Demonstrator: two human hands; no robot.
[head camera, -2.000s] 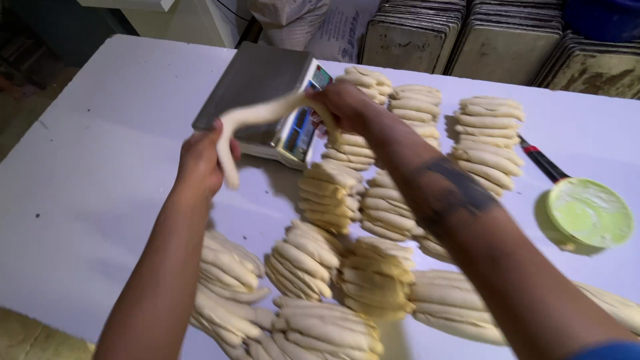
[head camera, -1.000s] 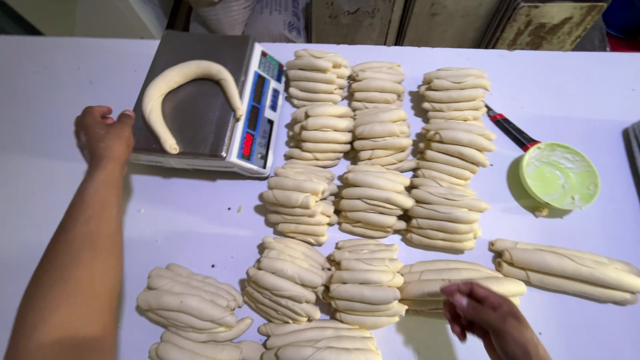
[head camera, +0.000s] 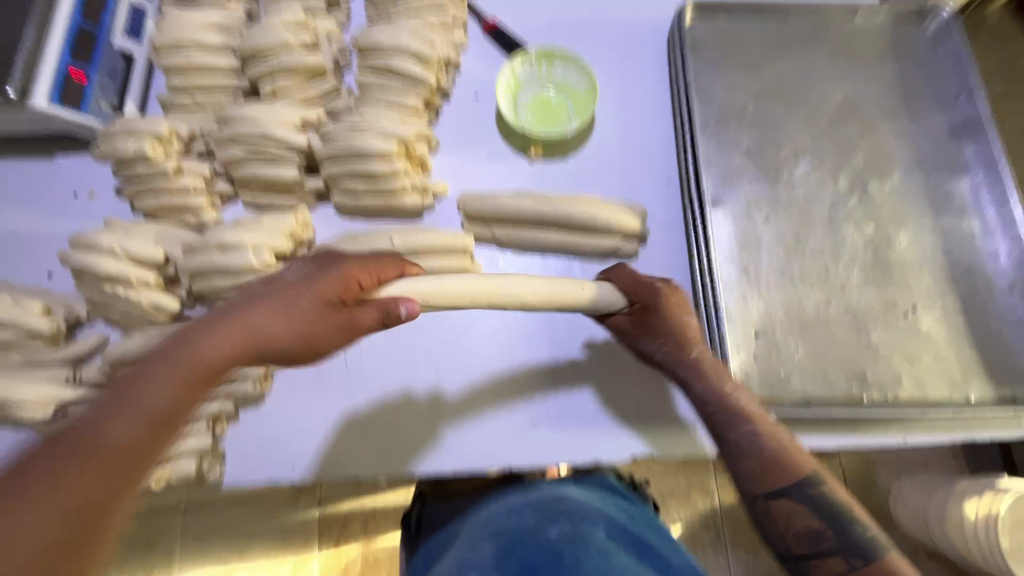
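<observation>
A smooth strip of pale dough (head camera: 512, 293) is stretched level above the white table, one end in each hand. My left hand (head camera: 340, 300) grips its left end between thumb and fingers. Its right end is in my right hand (head camera: 652, 308). Just beyond the strip lies a short pile of dough strips (head camera: 552, 224), with another pile (head camera: 408, 244) partly behind my left hand. Several more stacks of dough strips (head camera: 376, 164) cover the left part of the table. At the upper left stands a digital scale (head camera: 96, 64), cut off by the frame edge.
A light green bowl (head camera: 547, 92) with residue inside stands beyond the dough, beside a black and red handle (head camera: 500, 34). Stacked metal baking trays (head camera: 848, 200) fill the table's right side. The table's near edge runs just in front of my body. Stacked white containers (head camera: 960, 512) stand lower right.
The view has swung right, bringing the trays in. A second ago both hands were apart and holding nothing, with a dough strip on the scale's plate; now both hold a strip.
</observation>
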